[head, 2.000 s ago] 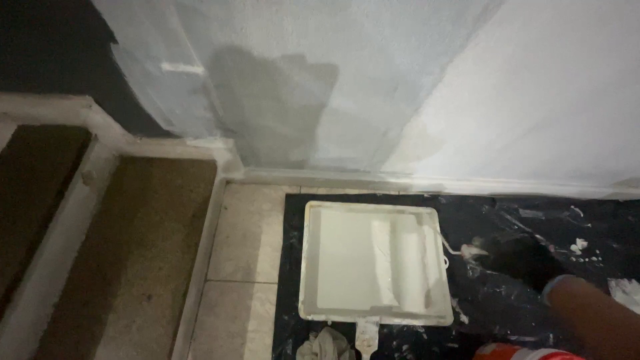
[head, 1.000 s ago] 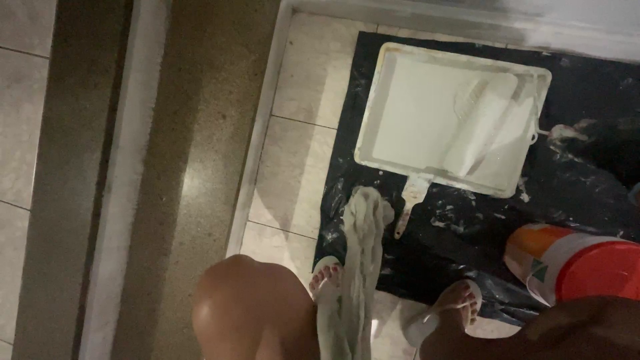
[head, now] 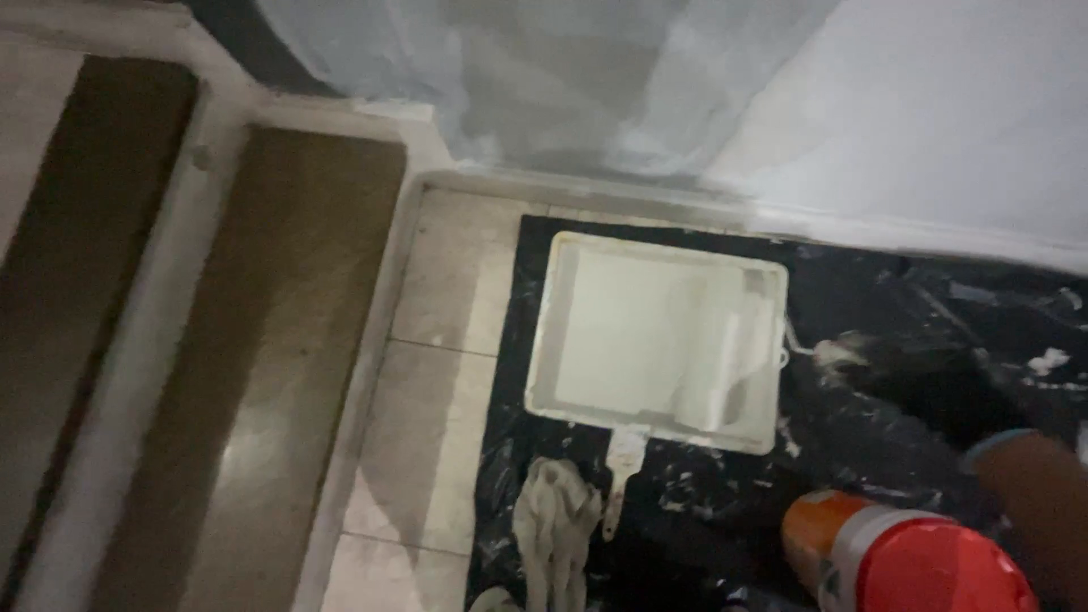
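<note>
My right hand (head: 918,382), in a dark glove, grips the handle of a paint roller (head: 721,361). The roller's sleeve lies inside a white paint tray (head: 571,242) that holds pale paint, and its wire frame passes over the tray's right rim. Below the tray's front edge, a flat paintbrush (head: 625,463) lies with its handle toward me. Left of the brush is a crumpled pale cloth (head: 552,527). My left hand is out of view.
Black plastic sheeting (head: 680,535) with paint spatters lies under the tray. An orange and white bucket with a red lid (head: 939,565) stands at lower right. Steps (head: 280,340) rise at left. Behind is a partly painted wall (head: 892,110) with a baseboard (head: 816,221).
The view has swung down to my feet and back up toward the wall. The roller stays in the tray with my gloved right hand at its handle; more of the red-lidded bucket shows than two seconds ago.
</note>
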